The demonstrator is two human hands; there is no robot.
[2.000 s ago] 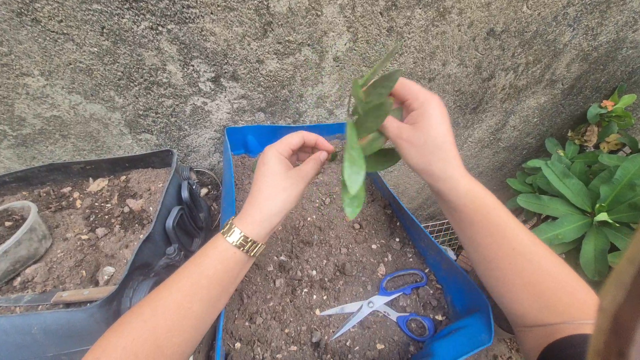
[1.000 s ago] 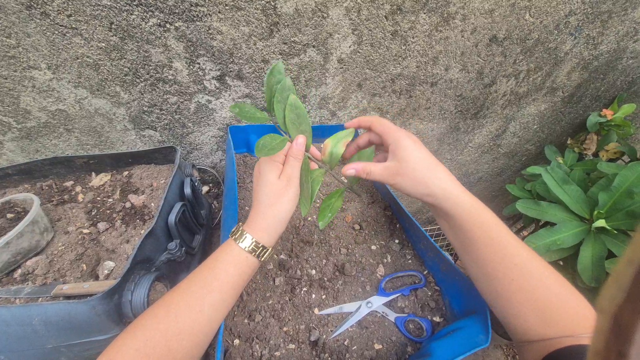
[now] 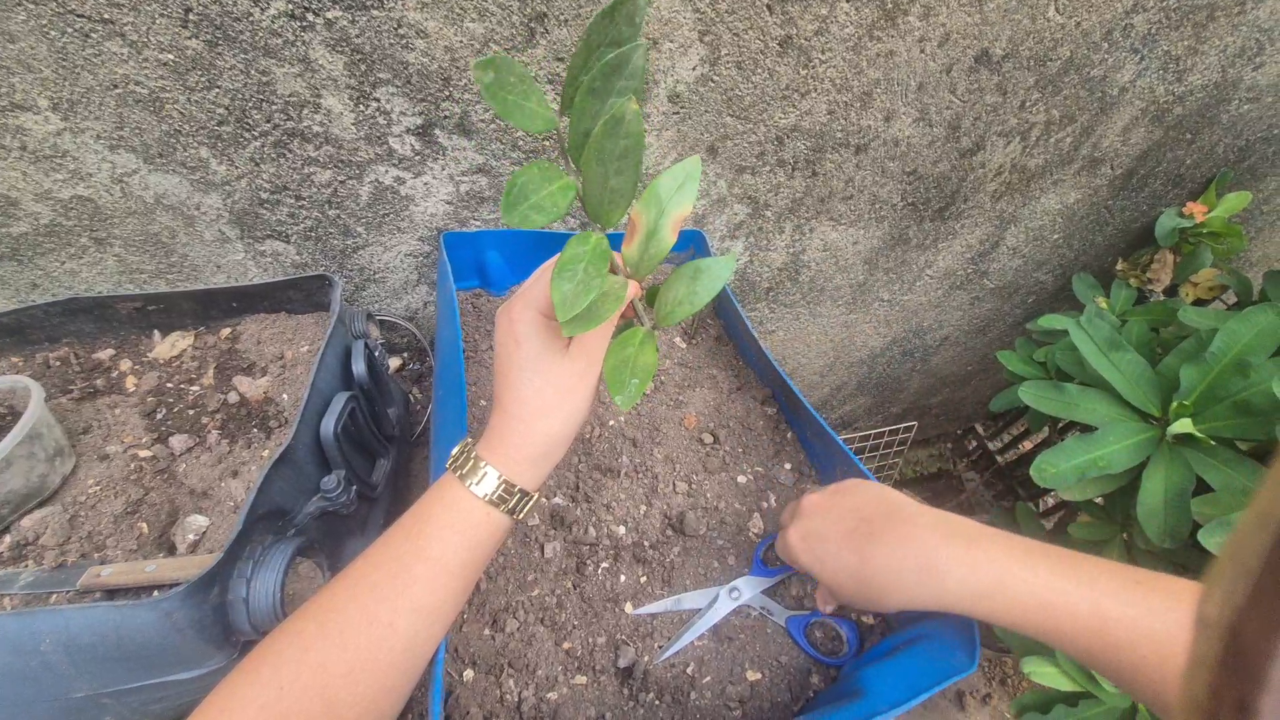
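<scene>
My left hand (image 3: 560, 350), with a gold-coloured watch band (image 3: 492, 480) at the wrist, grips a leafy green cutting (image 3: 612, 165) by its stem over the back of a blue plastic container (image 3: 452, 380) of soil. One leaf of the cutting has a brown patch. My right hand (image 3: 850, 545) is at the blue-handled scissors (image 3: 735, 592), over the upper handle loop; whether its fingers have closed on them is hidden. The scissors lie on the soil (image 3: 600, 560), blades apart and pointing left.
At the left is a dark plastic container (image 3: 330, 300) of soil, holding a translucent plastic pot (image 3: 35, 450) and a wooden-handled tool (image 3: 150, 572). Behind stands a rough concrete wall (image 3: 900, 150). Leafy plants (image 3: 1130, 400) and a wire grid (image 3: 880, 450) are at the right.
My right hand has left the cutting and come down to the scissors. My left hand now holds the cutting alone, with its leaves pointing up; two seconds ago my right hand held it.
</scene>
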